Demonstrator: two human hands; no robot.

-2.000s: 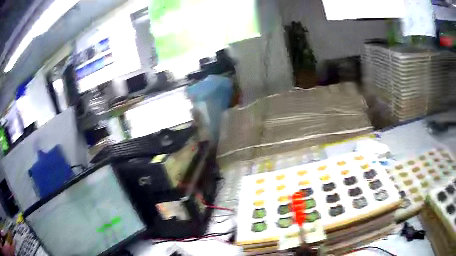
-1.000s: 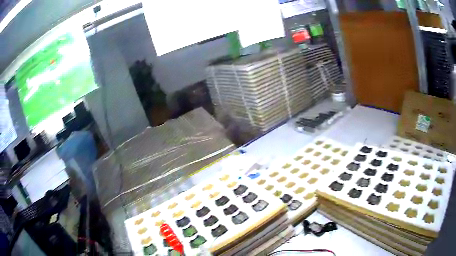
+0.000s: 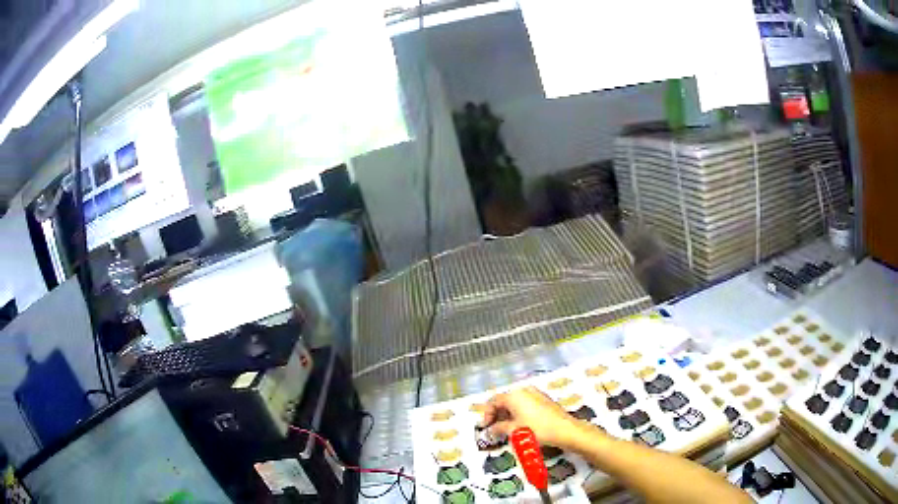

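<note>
My right hand (image 3: 532, 415) reaches in from the lower right over the centre foam tray (image 3: 424, 425). Its thumb and fingertips are pinched on a small black module (image 3: 488, 439) at the tray's left part; whether it sits in its pocket is unclear. The red clamp handle (image 3: 529, 459) stands just in front of the hand and partly covers the tray. Green-faced modules (image 3: 506, 485) lie at the near-left corner, and black modules (image 3: 667, 402) fill pockets to the right. The fixture under the clamp is cut off by the lower edge. My left hand is not in view.
The monitor (image 3: 113, 458) tilts at lower left, with black instrument boxes and a keyboard (image 3: 187, 356) behind it. A wrapped tray stack (image 3: 502, 295) lies behind the centre tray. More trays (image 3: 852, 448) stand at right, near a loose dark part with cable (image 3: 766, 480).
The view swung right, then partly back left. My right hand has come into view over the centre tray, its fingertips now on a black module.
</note>
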